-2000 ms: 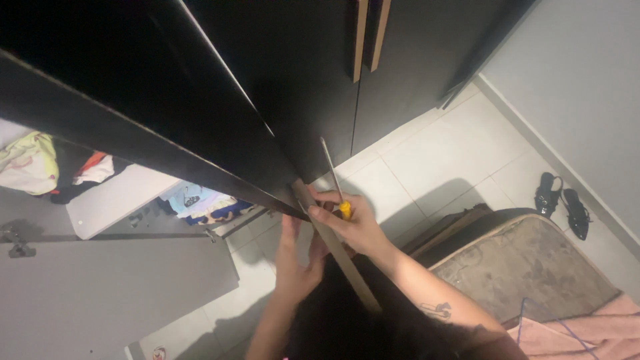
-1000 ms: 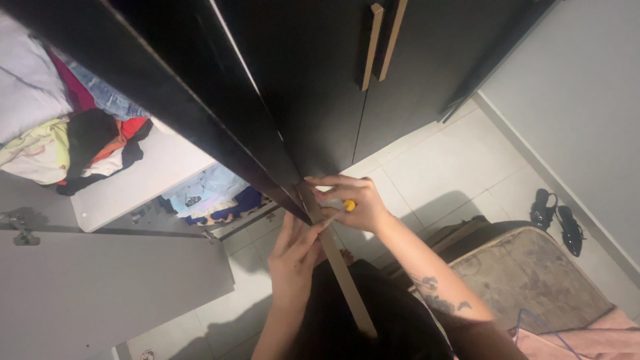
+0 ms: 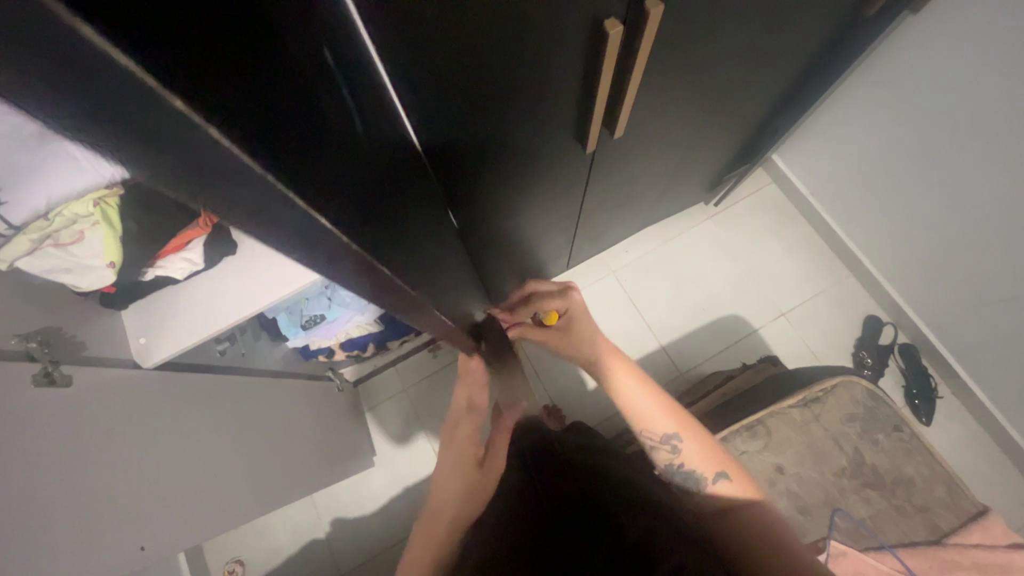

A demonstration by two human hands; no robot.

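Observation:
My right hand (image 3: pixel 560 320) is at the end of the dark wardrobe door (image 3: pixel 320 216), with a yellow-handled screwdriver (image 3: pixel 550 318) tucked in its curled fingers. Only the yellow end of that tool shows. The thumb and fingertips of this hand meet at the top of a long narrow strip (image 3: pixel 512 376), dark above and blurred lighter below. My left hand (image 3: pixel 472 432) is on the other side, its fingertips at the door's end and its thumb apart, beside the strip. Whether it grips the strip cannot be made out.
Clothes lie on white shelves (image 3: pixel 224 300) at left, above a grey panel with hinges (image 3: pixel 50 372). Closed black doors with wood-coloured handles (image 3: pixel 604 84) stand ahead. A brown patterned padded item (image 3: pixel 856 456), pink cloth (image 3: pixel 952 544) and black shoes (image 3: pixel 916 384) are at right.
The screwdriver's shaft, seen two seconds ago, no longer shows. The strip, long and pale before, now looks shorter and darker at its top. My left hand's fingers have spread from the strip.

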